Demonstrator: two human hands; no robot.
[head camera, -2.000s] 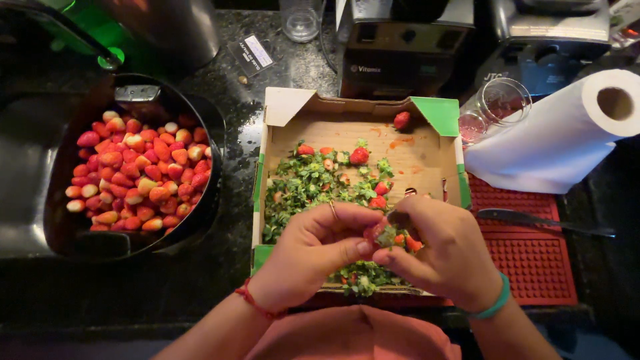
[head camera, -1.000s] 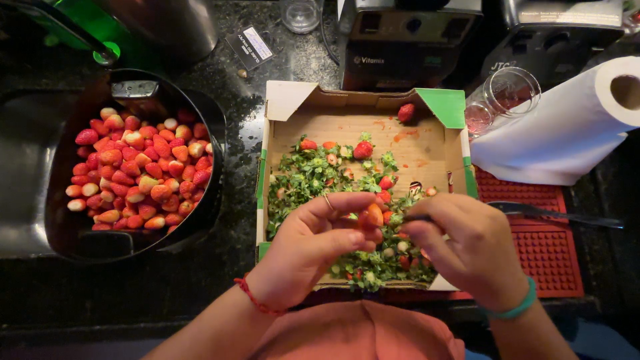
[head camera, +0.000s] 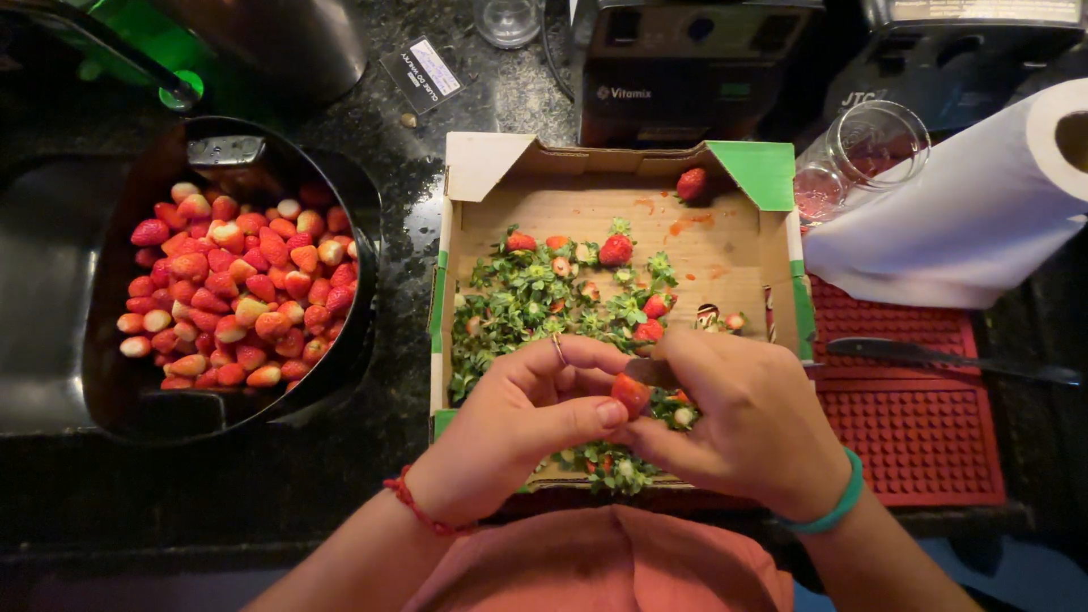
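Note:
Between the thumb and fingers of my left hand (head camera: 544, 416) is a red strawberry (head camera: 631, 393), its cut state partly hidden. My right hand (head camera: 731, 416) grips what looks like a small knife; its dark blade (head camera: 651, 372) shows beside the berry, and the handle is mostly covered. Both hands are over the front of a shallow cardboard box (head camera: 620, 161). Inside it lie many green strawberry tops (head camera: 531, 293) and a few whole berries, one (head camera: 692, 184) at the back right. To the left, a black basin (head camera: 365, 280) holds many hulled strawberries (head camera: 246, 297).
A table knife (head camera: 901, 350) lies across a red rubber mat (head camera: 909, 442) at the right. Behind are a paper towel roll (head camera: 943, 204), glass cups (head camera: 880, 144) and a Vitamix blender base (head camera: 680, 85). The basin sits in the sink (head camera: 42, 297); a printed card (head camera: 421, 75) lies behind.
Two seconds ago my fingers held a berry with green leaves showing. One second ago my hands were farther apart; now the blade and right fingers are back at the berry in my left hand.

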